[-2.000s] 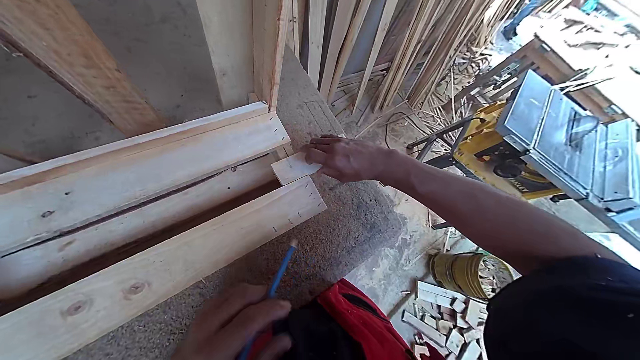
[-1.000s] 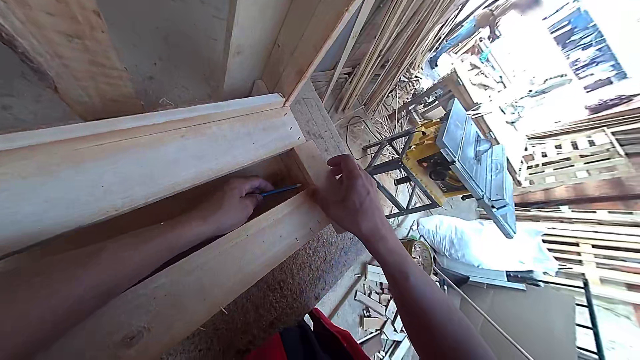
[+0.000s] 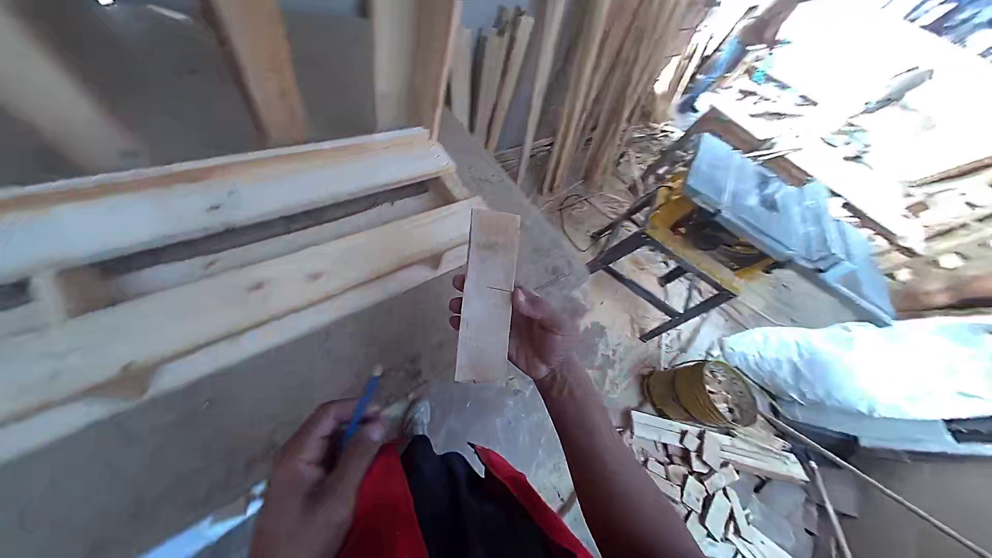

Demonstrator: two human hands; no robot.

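My right hand (image 3: 539, 329) grips a short flat wooden board (image 3: 488, 310) by its sides and holds it up in front of me. A thin dark line runs partway across the board's face from its right edge. Between the fingers of my left hand (image 3: 329, 465) is a blue pencil (image 3: 362, 407), its tip pointing up. Behind and to the left lies a long wooden frame of planks (image 3: 256, 283), with a gap between its boards; the held board's upper end overlaps the frame's right end in view.
A table saw (image 3: 783, 217) on a dark stand is at the right. Below it are a yellow bucket (image 3: 697, 394) of wood scraps, a pile of offcuts (image 3: 705, 488) and a white sack (image 3: 860, 368). Long wood strips (image 3: 581, 101) lean at the back.
My right hand has moved away from the frame's end, with the short board now in it. My left hand has come out of the frame's gap with the pencil. The view has shifted.
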